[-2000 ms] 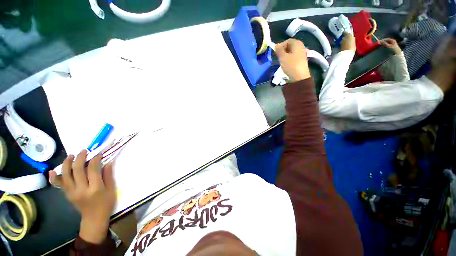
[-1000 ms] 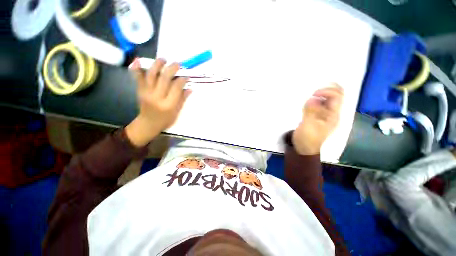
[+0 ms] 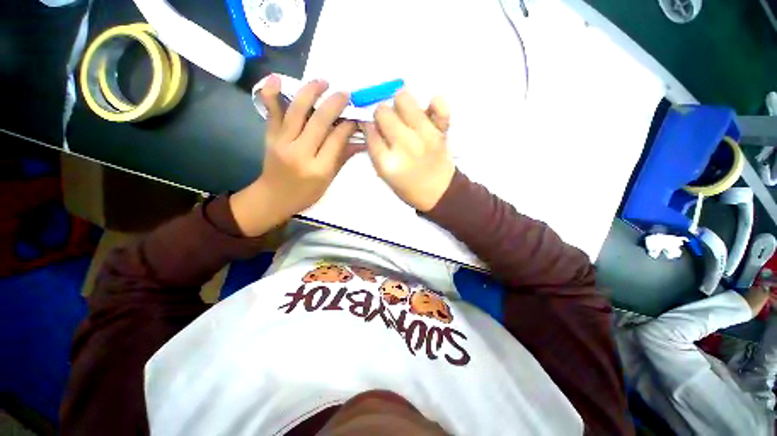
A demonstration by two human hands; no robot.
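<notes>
A white curved housing [image 3: 288, 86] lies over the left part of the white sheet, with a bright blue battery cell [image 3: 376, 92] along its upper side. My left hand [image 3: 302, 153] grips the housing, its fingers curled over the top. My right hand [image 3: 409, 149] is closed on the housing's right part, just below the battery, close beside my left fingers. The lead wires are mostly hidden by the fingers. I cannot see whether a tape piece is at my right fingertips.
Yellow tape rolls [image 3: 128, 75] lie at left. Another white housing [image 3: 192, 43] and a rounded end part [image 3: 274, 15] lie behind. A blue tape dispenser [image 3: 679, 166] stands at right, crumpled white waste [image 3: 665, 245] beside it. Another person's sleeve [image 3: 694, 328] is at far right.
My right hand has moved from the dispenser, across the sheet, to the housing beside my left hand. My left hand still holds the housing. The camera view has swung left.
</notes>
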